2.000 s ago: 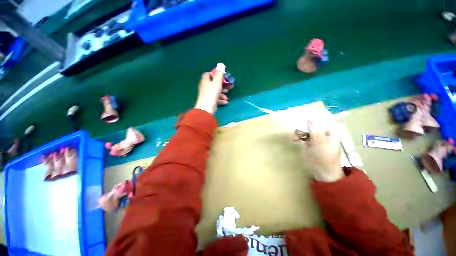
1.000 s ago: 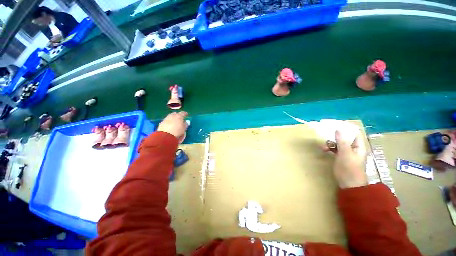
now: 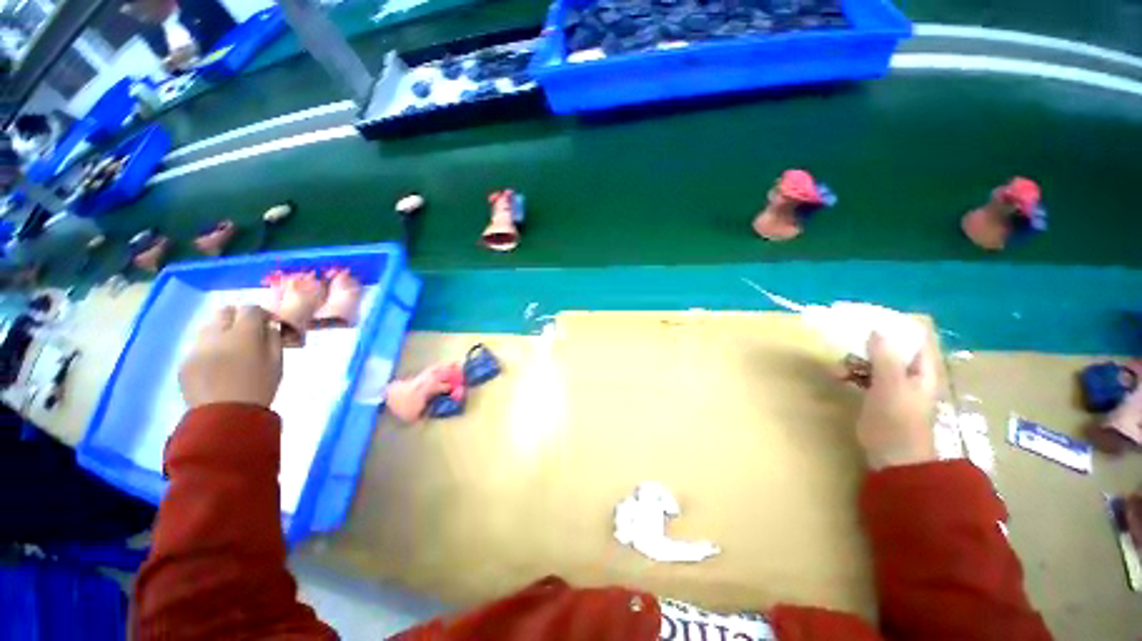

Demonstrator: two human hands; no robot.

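Note:
My left hand (image 3: pixel 234 361) is over the left blue bin (image 3: pixel 398 294), its fingers closed at the base of a peach figurine body (image 3: pixel 297 301) with a pink top. Another body (image 3: pixel 338 298) stands beside it; the hand partly hides the group. My right hand (image 3: pixel 899 401) is closed around a white glue bottle (image 3: pixel 852 321), overexposed, its thin nozzle pointing left above the mat's back edge. A small dark spot shows by the fingers. A body with a blue handbag piece (image 3: pixel 423 391) lies right of the bin, with a loose dark blue handbag piece (image 3: pixel 481 364) beside it.
The green belt (image 3: pixel 626 188) carries bodies (image 3: pixel 787 207) and black-and-white parts (image 3: pixel 410 215). A blue bin of dark pieces (image 3: pixel 726 83) is beyond. Crumpled tissue (image 3: pixel 658 523) lies on the cardboard mat (image 3: pixel 701 426). A printed packet (image 3: pixel 1049 442) and another handbag piece (image 3: pixel 1105 386) are at right.
My left hand has moved from the belt to the left bin. The body by the bin's right edge is gone from there. The view has shifted left; my right hand still holds the bottle.

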